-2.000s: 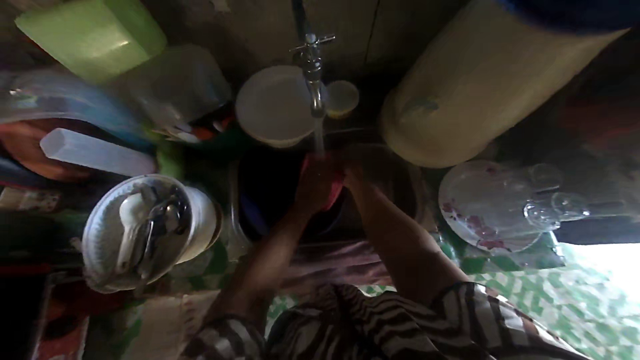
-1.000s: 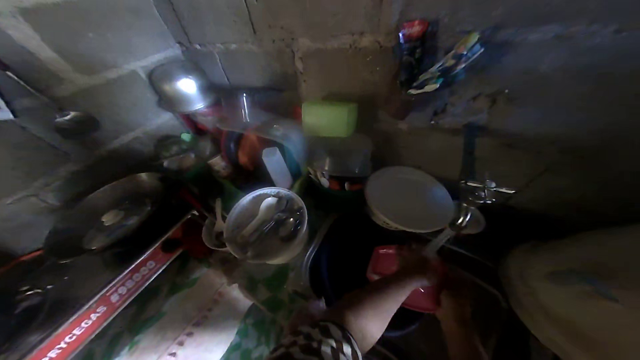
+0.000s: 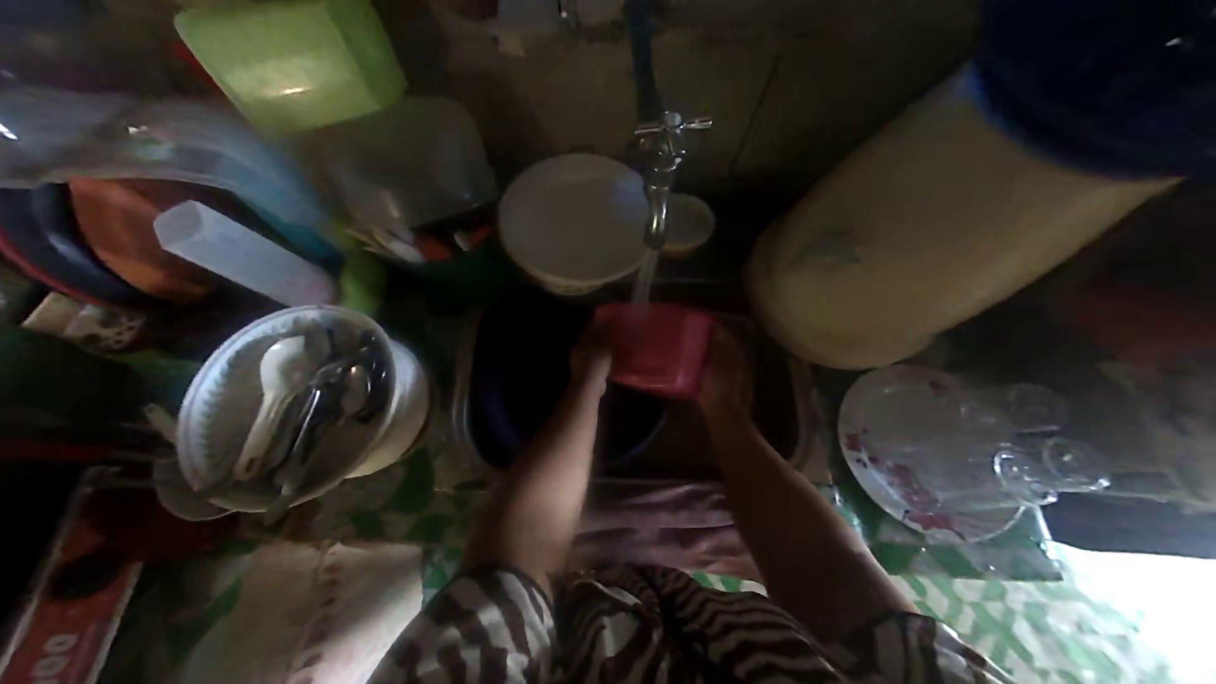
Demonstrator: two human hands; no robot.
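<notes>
A red plastic container (image 3: pixel 657 353) is held between both hands over the sink (image 3: pixel 807 446), under the metal faucet (image 3: pixel 657 190). Water runs from the spout onto it. My left hand (image 3: pixel 591 356) grips its left side, with the thumb in sight at the near edge. My right hand (image 3: pixel 727 375) grips its right side; the fingers are dim. A dark blue basin (image 3: pixel 503 399) sits in the sink below the left hand. Behind the basin stands a white-lidded round tub (image 3: pixel 573 218), with a smaller round lid (image 3: pixel 688 224) beside it.
At left, a white bowl (image 3: pixel 204 418) of spoons and other cutlery stands on the patterned green cloth (image 3: pixel 408 494). Beyond are a green container (image 3: pixel 294 66) and a clear plastic one (image 3: pixel 237 252). A large cream barrel (image 3: pixel 912 228) leans in at right, near a floral plate (image 3: pixel 883 456) and glasses (image 3: pixel 1045 465).
The view has swung back to the right since one second ago. The red container was in my hands in that frame also, tilted lower beside the faucet; now it is directly under the stream.
</notes>
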